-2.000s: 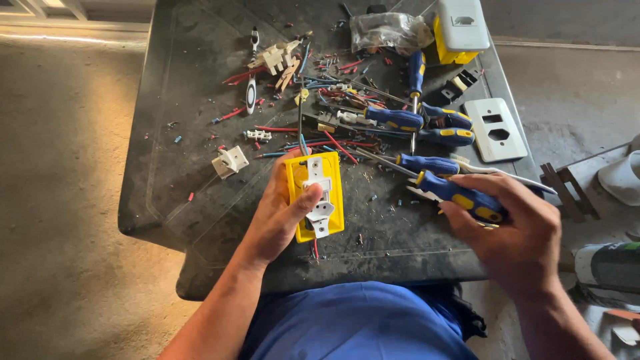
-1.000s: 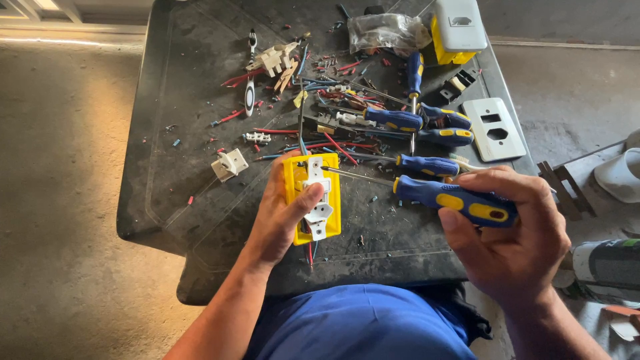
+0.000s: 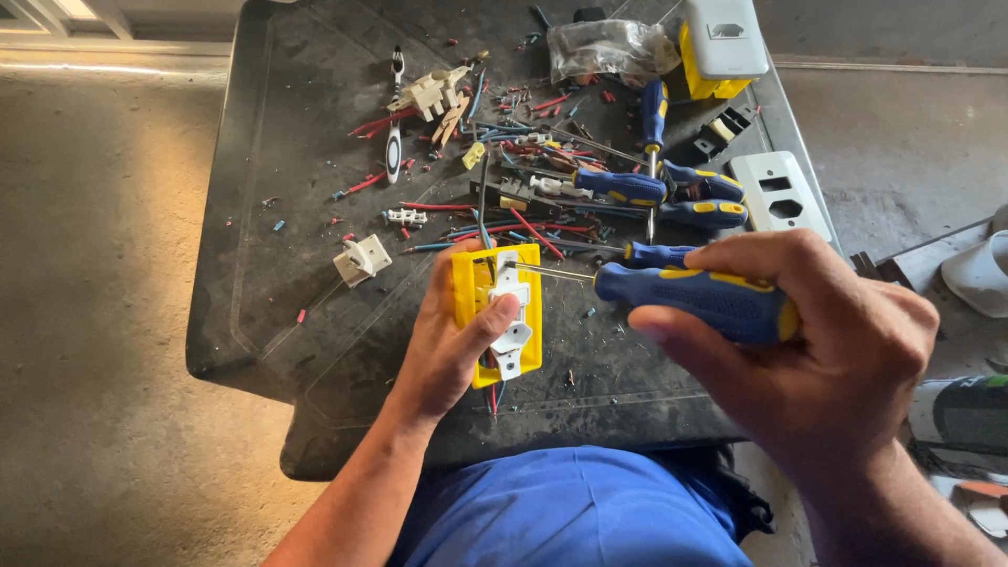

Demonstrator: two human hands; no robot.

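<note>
My left hand (image 3: 449,339) holds a yellow electrical box (image 3: 535,315), thumb pressed on the white socket mount (image 3: 513,337) set in it. Red and blue wires (image 3: 494,398) stick out below the box. My right hand (image 3: 811,346) grips a blue and yellow screwdriver (image 3: 693,303). Its tip meets the upper end of the white mount, by the screw hole. Just behind it lies another blue-handled screwdriver (image 3: 657,254), partly hidden by my fingers.
Several more screwdrivers (image 3: 622,186) lie among wire scraps (image 3: 543,228). A white faceplate (image 3: 780,197) and a covered yellow box (image 3: 717,55) are at the right. A plastic bag (image 3: 606,49) lies at the back, a toothbrush (image 3: 394,153) and beige plug piece (image 3: 362,260) at the left of the black table (image 3: 260,315).
The screwdriver in my right hand has moved left and its tip has come onto the upper part of the white mount. My left hand keeps its hold on the yellow box.
</note>
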